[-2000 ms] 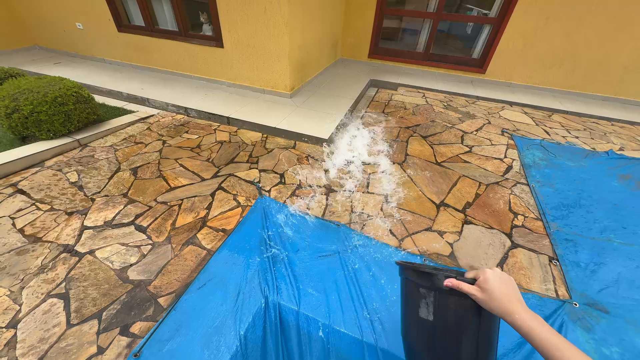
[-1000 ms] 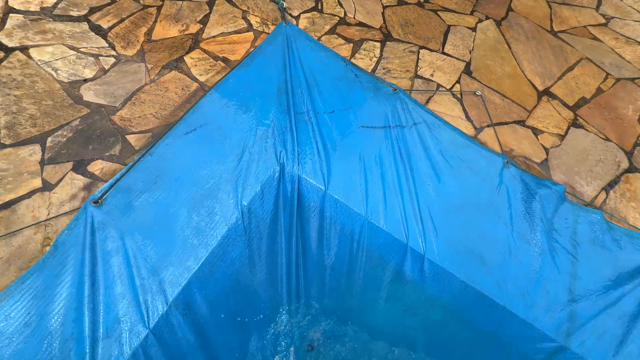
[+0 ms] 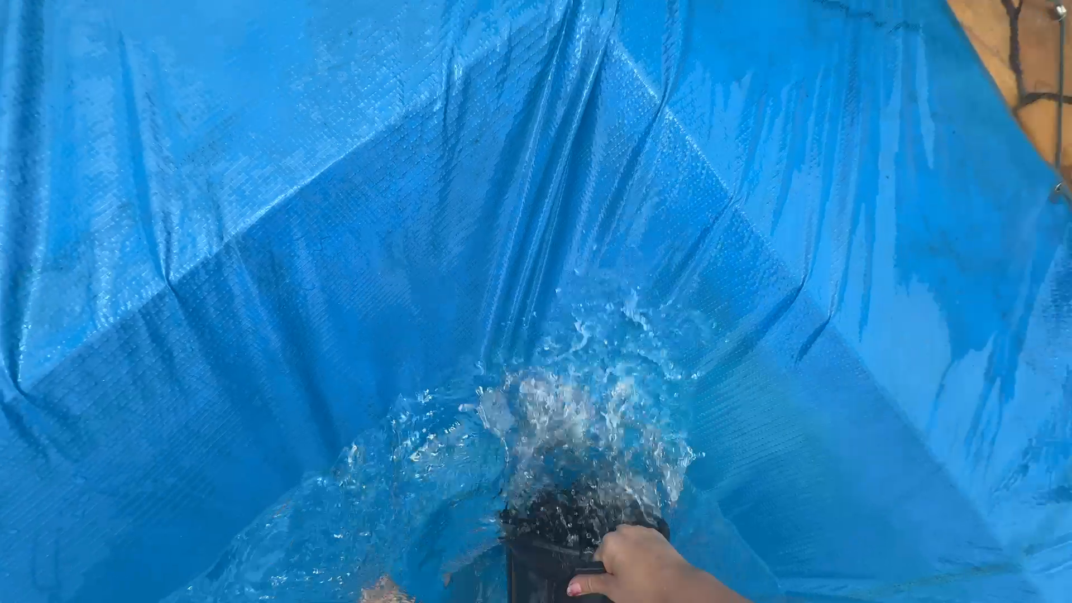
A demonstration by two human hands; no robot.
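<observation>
At the bottom of the view my right hand (image 3: 632, 563) grips the rim of a black plastic bucket (image 3: 548, 565). Water (image 3: 586, 419) splashes up around and over the bucket's mouth. Beneath and around it is a blue tarpaulin (image 3: 360, 251), creased at its corner, with water pooled in its lower part. A small patch of skin (image 3: 385, 590) shows through the water left of the bucket; whether it is a hand or a foot I cannot tell. My left hand cannot be made out.
Wet folds of the tarpaulin rise toward the top and both sides. Stone paving (image 3: 1030, 75) lies past its edge at the upper right, with a cord (image 3: 1061, 100) and a metal eyelet (image 3: 1059, 188) there.
The view has turned down from the paving and house wall to the tarpaulin's pool. The bucket, held above the tarpaulin two seconds ago as water splashed on the paving, is now in the pooled water.
</observation>
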